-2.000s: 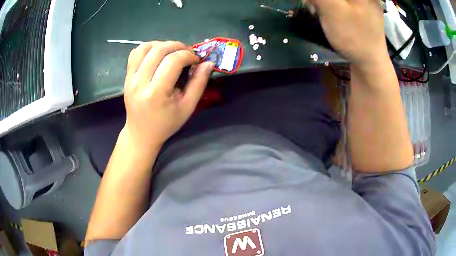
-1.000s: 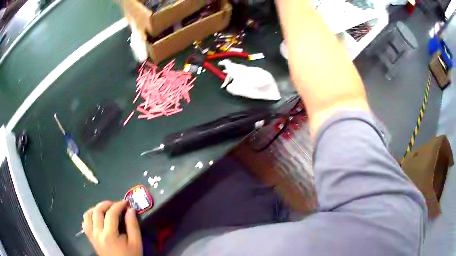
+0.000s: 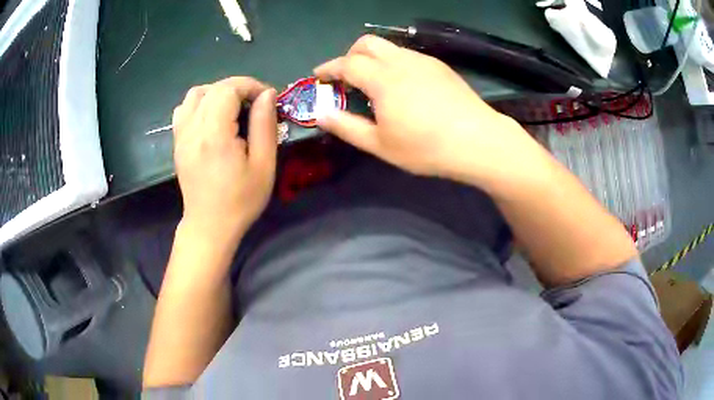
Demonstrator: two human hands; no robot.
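Note:
A red thermometer housing (image 3: 287,112) lies at the front edge of the green mat, its open side up. A blue circuit board (image 3: 303,103) and a white rectangle (image 3: 326,100) show inside it. My left hand (image 3: 225,141) grips the narrow end of the housing. The thin metal probe (image 3: 159,130) sticks out to the left of that hand. My right hand (image 3: 399,105) has its fingers and thumb on the wide end of the housing. Whether its fingertips hold a small part cannot be told. Small pale bits (image 3: 283,133) show just below the housing.
A black electric screwdriver (image 3: 485,53) lies behind my right hand, its cord at the right. A white-handled tool (image 3: 236,19) and a white cloth (image 3: 582,35) lie further back. A slotted tray (image 3: 84,117) stands left. Clear trays (image 3: 611,168) are at right, and a grey stool (image 3: 59,301) at lower left.
My right arm has come back from reaching far to the right, and its hand is now at the housing. The view has swung back from the right side of the bench. My left hand still holds the housing.

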